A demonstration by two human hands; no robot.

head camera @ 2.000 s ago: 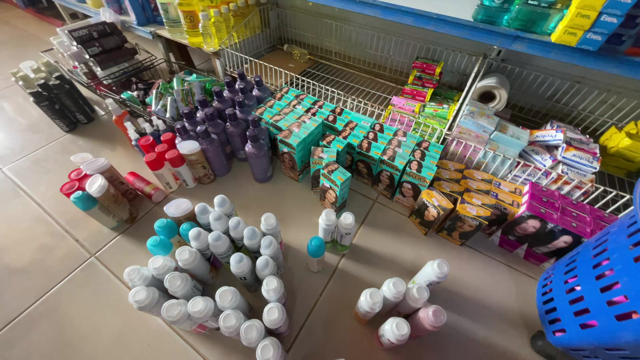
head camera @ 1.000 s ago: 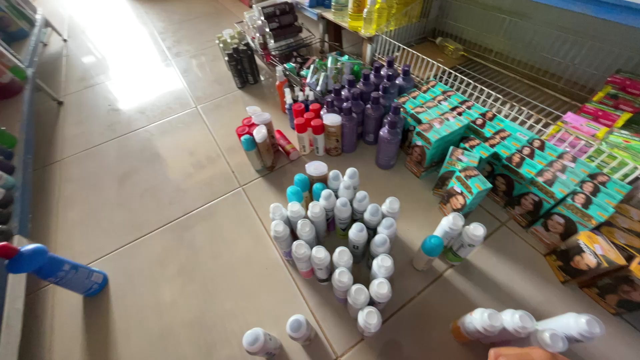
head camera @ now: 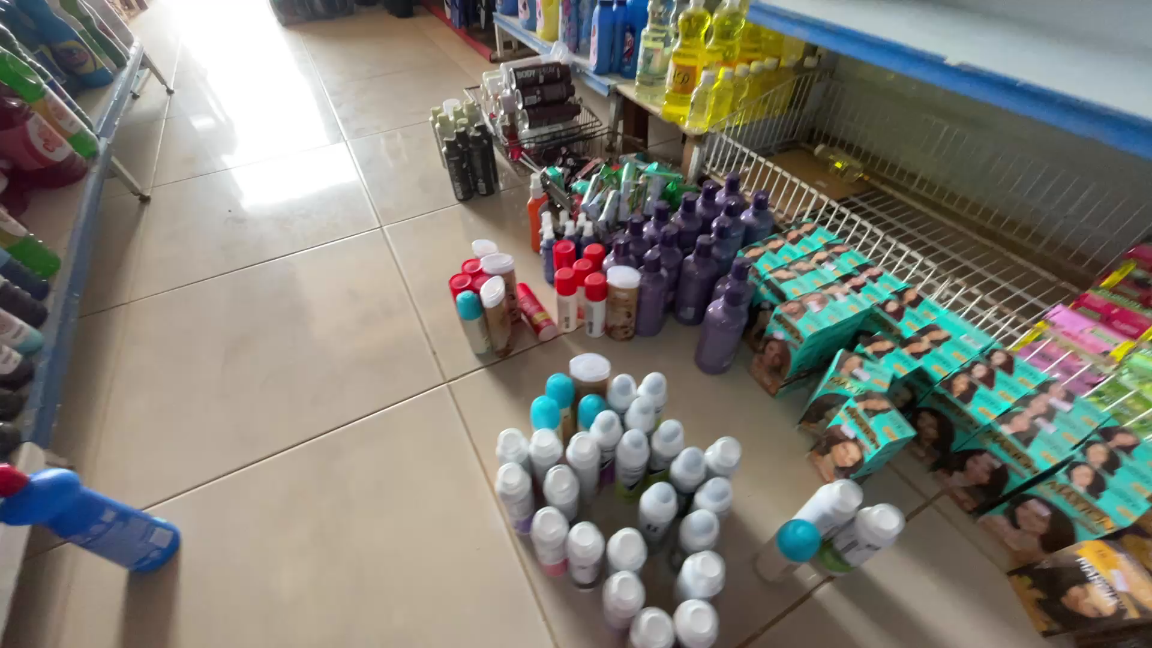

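Neither of my hands is in view. Many white-capped spray cans (head camera: 585, 459) stand in a group on the tiled floor at the lower middle, with a few teal-capped ones (head camera: 560, 389) at its far end. Right of the group, two white-capped cans (head camera: 864, 535) and one teal-capped can (head camera: 797, 542) stand close together. Beyond are red-capped bottles (head camera: 594, 288), a lying red can (head camera: 536, 311) and purple bottles (head camera: 723, 328). Teal hair-dye boxes (head camera: 864, 432) are lined up at the right.
A white wire shelf (head camera: 900, 234) runs behind the boxes. A blue shelf edge (head camera: 972, 85) crosses the upper right. At the left, a blue bottle with a red cap (head camera: 99, 522) leans near a stocked shelf (head camera: 76, 243). Black bottles (head camera: 468, 162) stand farther back.
The view has swung left. One second ago, part of a hand showed at the bottom right edge beside several cans; the hand and those cans are out of view now.
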